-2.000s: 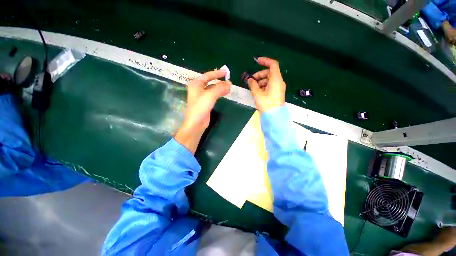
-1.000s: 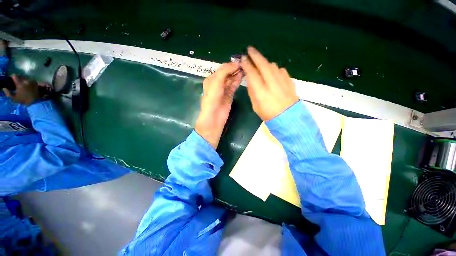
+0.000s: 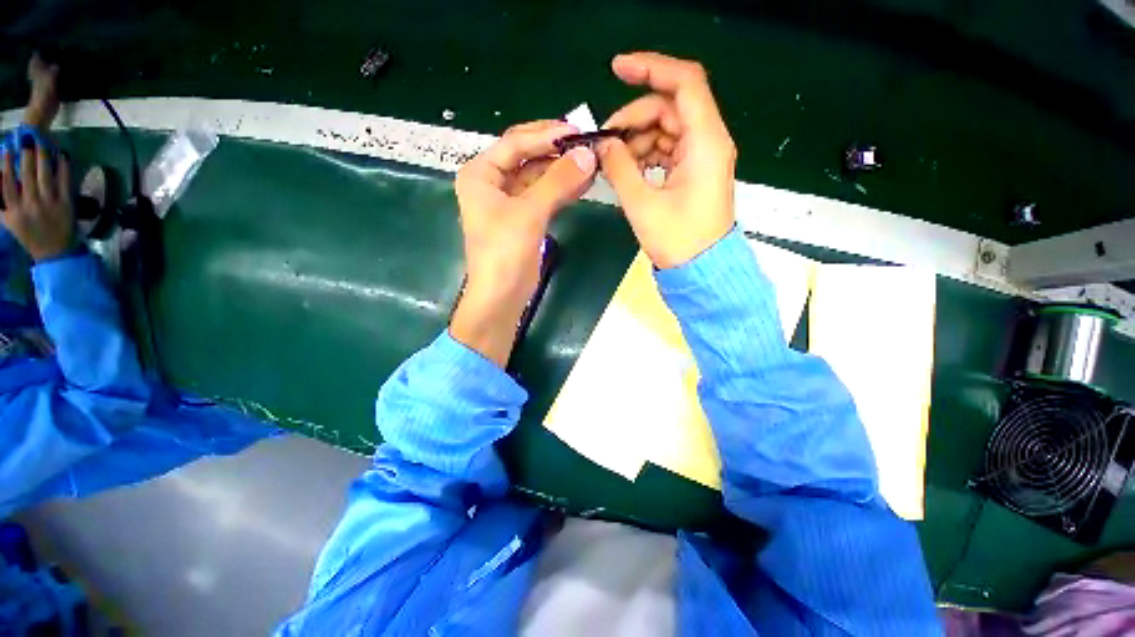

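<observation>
My left hand [image 3: 517,187] and my right hand [image 3: 678,168] meet above the white rail [image 3: 423,146]. Between their fingertips is a small dark module [image 3: 590,139], gripped from both sides. A white strip [image 3: 581,118] stands up at my left fingertips, just behind the module. My right index finger is raised off the module; the thumb and other fingers hold it. Whether a tiny piece is at the fingertips cannot be told. A black smartphone [image 3: 538,289] lies on the bench, partly hidden by my left forearm.
More modules [image 3: 861,158] lie on the dark green belt [image 3: 772,75]. Paper sheets [image 3: 871,373] lie under and beside my right forearm. A solder spool [image 3: 1073,344] and a fume fan [image 3: 1046,451] stand at right. Another person's hands and blue sleeves are at left, near a clear bag [image 3: 182,171].
The hands were apart two seconds ago, then came together at the rail. Now both hold the module, with the right index finger lifted. The neighbouring person's hands have moved, and the view has shifted.
</observation>
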